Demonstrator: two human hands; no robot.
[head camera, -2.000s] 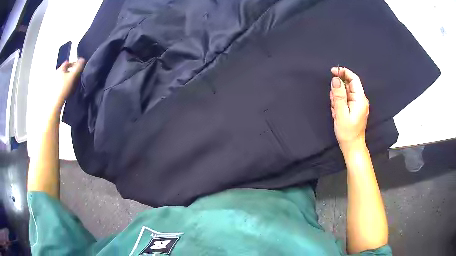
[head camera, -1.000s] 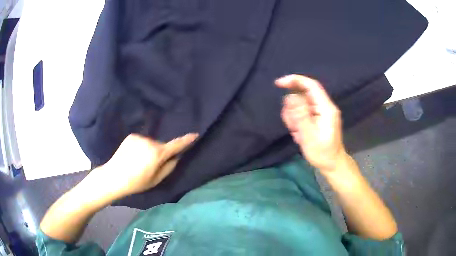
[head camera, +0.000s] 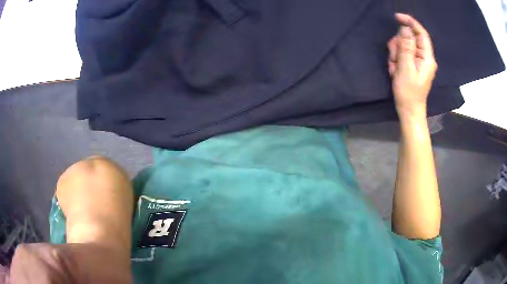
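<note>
A dark navy jacket (head camera: 289, 61) lies spread on the white worktable (head camera: 39, 41), its curved lower edge hanging over the front edge towards me. My right hand (head camera: 412, 61) is over the right part of the jacket, palm partly up and fingers curled. Whether it holds a small tool is not clear. My left hand (head camera: 41, 266) is raised close to the camera at the bottom left corner, away from the jacket, blurred and cut off by the frame. Its fingers are hidden.
The front edge of the table curves across the view, with grey floor (head camera: 39, 122) below it. My green top with a black "R" patch (head camera: 162, 228) is close against the jacket's hanging edge. Grey scraps (head camera: 496, 183) show at the far right.
My left hand has left the jacket and come up towards the camera. My right hand has moved right and up the view. The jacket's front edge now curves lower across it; the phone is out of view.
</note>
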